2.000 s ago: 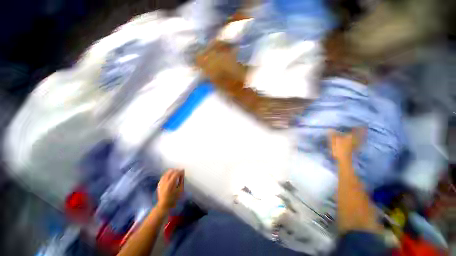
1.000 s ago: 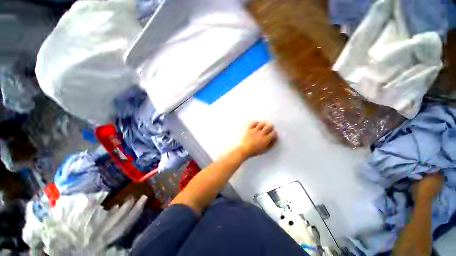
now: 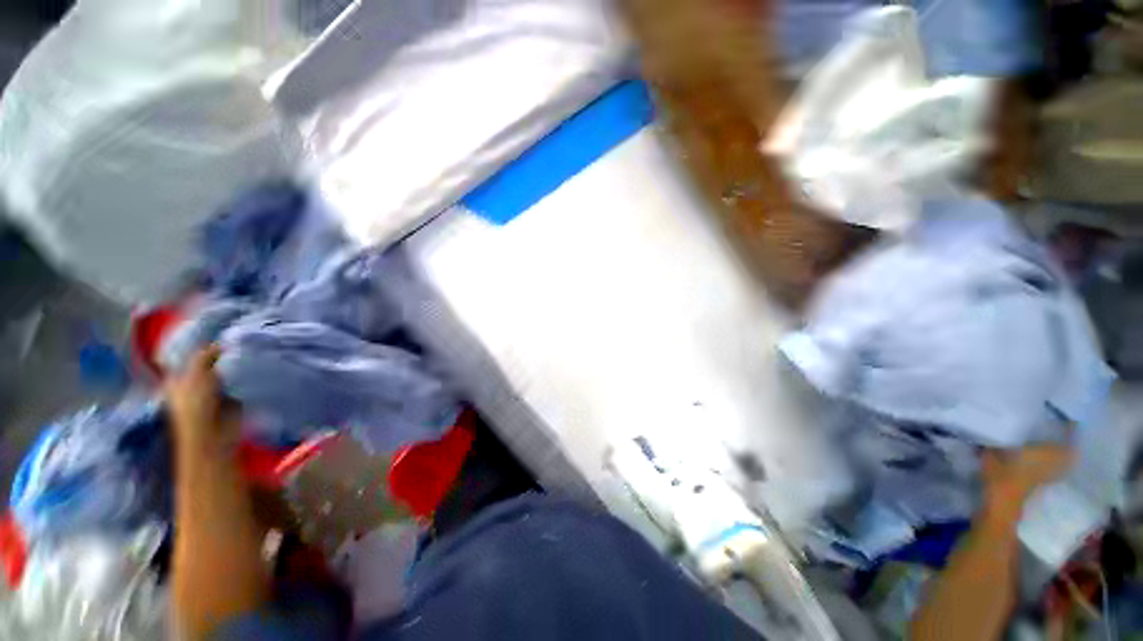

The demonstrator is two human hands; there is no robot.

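Note:
My left hand (image 3: 201, 376) is at the left, blurred, with its fingers closed at the edge of a bunched blue garment piece (image 3: 332, 369) beside the table. My right hand (image 3: 1028, 470) is at the right, against the lower edge of light blue fabric (image 3: 940, 326) heaped at the table's right end. Blur hides whether its fingers grip the cloth. The white sewing machine head (image 3: 727, 545) is at the lower middle, on the white table (image 3: 564, 294).
A blue strip (image 3: 564, 150) crosses the table before a white cloth or sack (image 3: 464, 107). Brown wrapped board (image 3: 727, 150) lies along the far side, with white cloth (image 3: 877, 125) on it. Red plastic (image 3: 433, 470) and a large white sack (image 3: 138, 138) are at the left.
My left hand has moved from the tabletop to the blue fabric at the left, which is now pulled out further. The fabric by my right hand has changed shape. The view has shifted.

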